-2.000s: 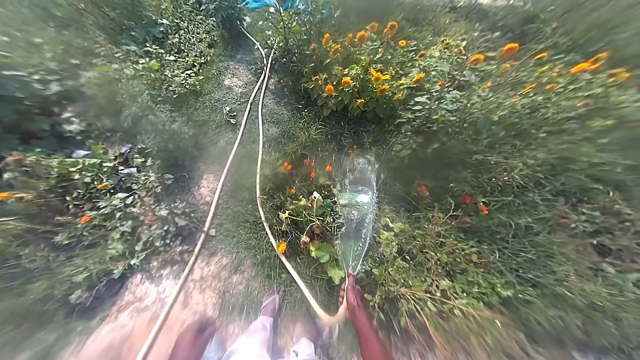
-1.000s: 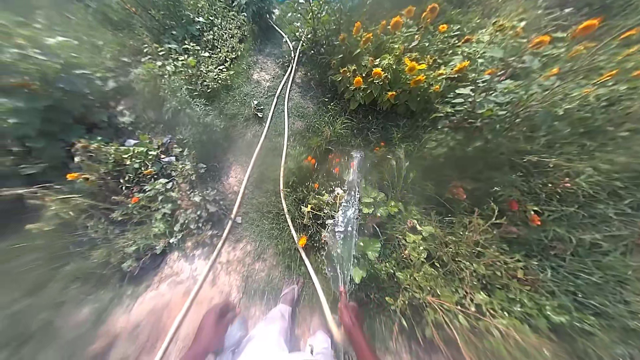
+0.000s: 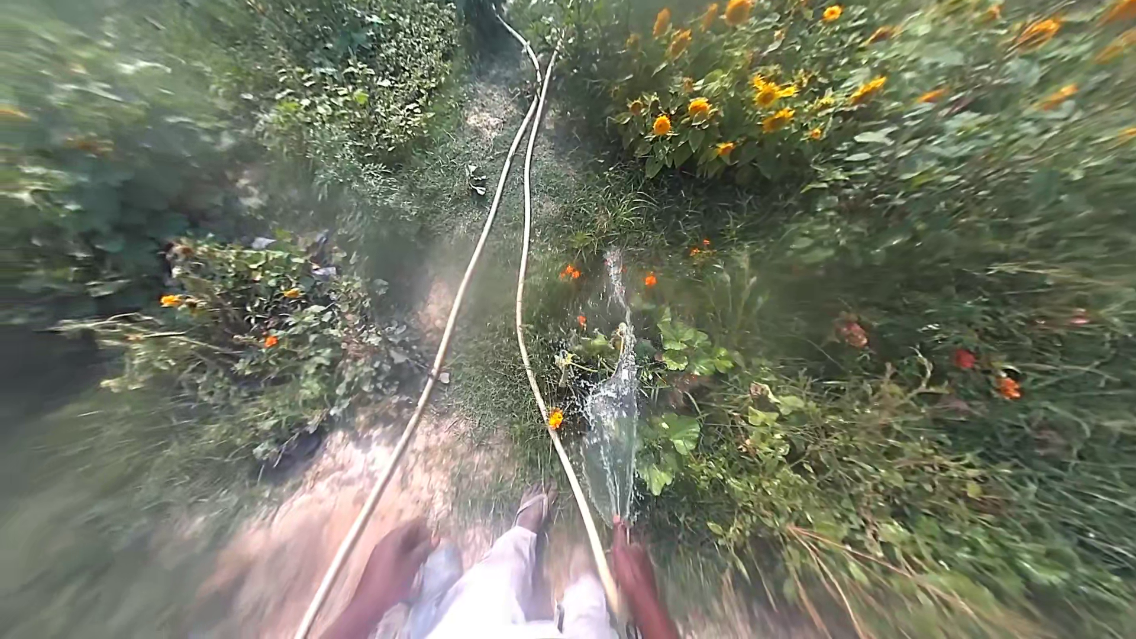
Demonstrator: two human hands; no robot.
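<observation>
My right hand (image 3: 632, 564) is closed around the end of a pale garden hose (image 3: 568, 470) at the bottom of the head view. Water (image 3: 612, 417) sprays forward from its fingertips in a fan that narrows to a stream over low plants. The hose curves into the hand from the right-hand line on the ground. My left hand (image 3: 406, 550) is blurred, beside my trouser leg, near the left-hand hose line (image 3: 444, 346); its fingers and any grip are unclear.
A dirt path (image 3: 435, 461) runs forward between plants. Yellow flowers (image 3: 699, 108) grow at the upper right, a leafy bush (image 3: 266, 346) stands at left, and orange flowers (image 3: 570, 272) dot the grass. My sandalled foot (image 3: 532, 510) is on the path.
The water fan has become narrower and more broken than two seconds ago. The left hand has come further into view. The view has shifted somewhat to the left.
</observation>
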